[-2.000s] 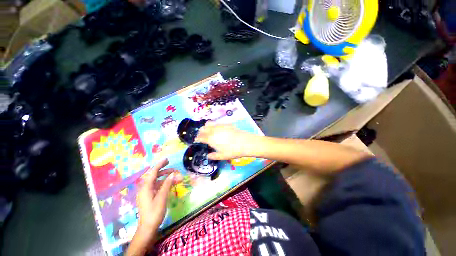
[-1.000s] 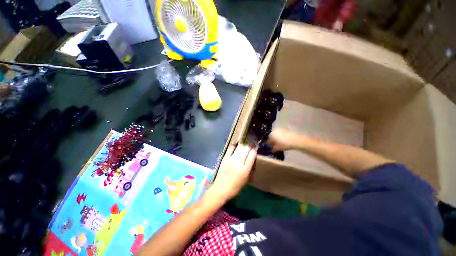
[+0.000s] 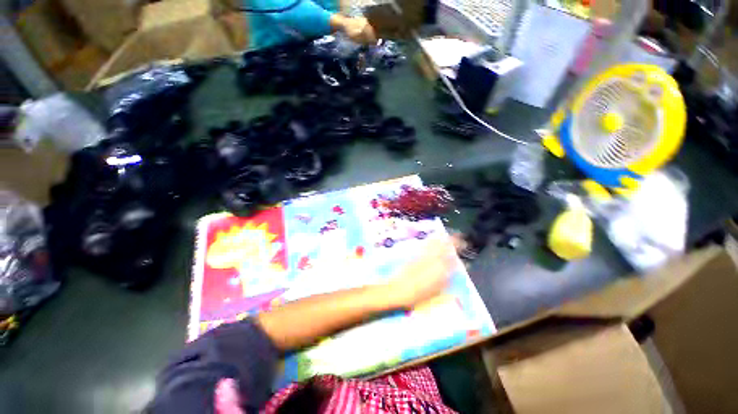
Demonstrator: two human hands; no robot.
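Observation:
My left hand [image 3: 433, 271] is blurred and reaches across the cartoon-printed mat [image 3: 340, 271] to its right edge. Its fingertips are by the small black fittings [image 3: 502, 214] on the bench, and I cannot tell if they hold anything. The pile of thin red and dark wired parts [image 3: 413, 202] lies at the mat's upper right, beyond the hand. No black housing shows on the mat. My right hand is not in view.
Black housings [image 3: 299, 162] are heaped beyond and left of the mat. The yellow bottle [image 3: 570, 234], fan [image 3: 623, 125] and whitish bag [image 3: 655, 222] stand at right. An open carton [image 3: 578, 372] is at lower right. Another person's hand [image 3: 356, 29] is at the far side.
The view has swung back left from the carton to the mat. My left hand has left the carton's edge and reached over the mat. My right hand, earlier in the carton, is out of view.

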